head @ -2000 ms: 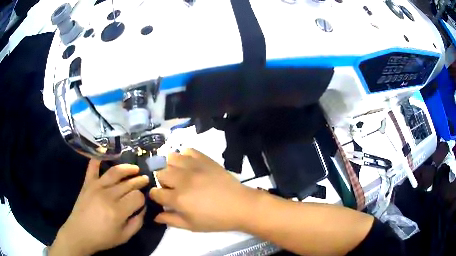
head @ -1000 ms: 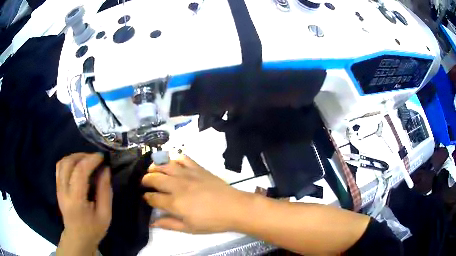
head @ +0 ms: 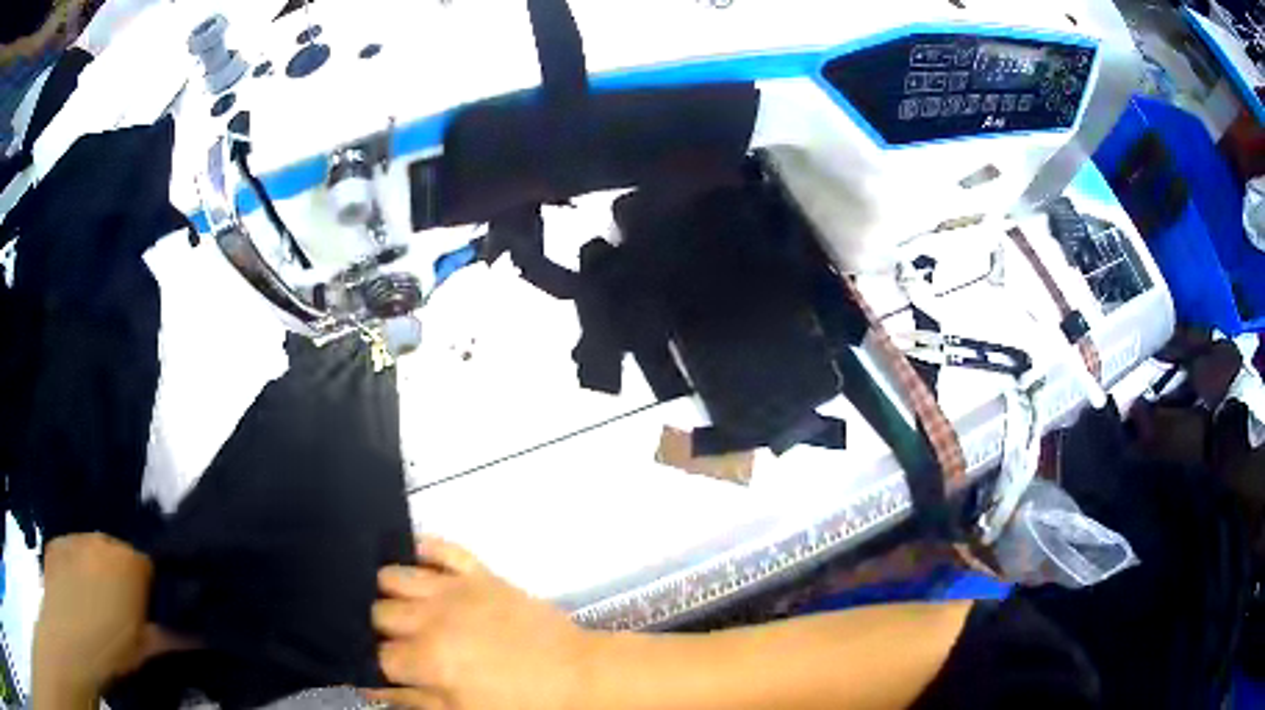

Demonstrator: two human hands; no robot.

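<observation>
A black garment piece [head: 298,486] runs from the presser foot area down toward me, its right edge straight. My right hand [head: 465,624] lies at that edge, low in the view, with fingertips on or curled around the cloth. My left hand [head: 95,617] is at the lower left beside the cloth, its fingers hidden by the cloth. The white sewing machine head [head: 666,42] with a blue stripe stands above; its presser foot area [head: 364,326] meets the top of the cloth.
Black scraps [head: 604,312] and a dark flat rectangular object [head: 756,361] lie under the machine arm. A tan patch [head: 705,455] is in front of them. Snips [head: 971,354] and a checked strip [head: 909,388] lie at right. More black cloth [head: 83,333] hangs at left.
Both hands have moved down toward me, away from the presser foot. The cloth is now stretched out below the foot, and white table shows on its left. The camera view has shifted.
</observation>
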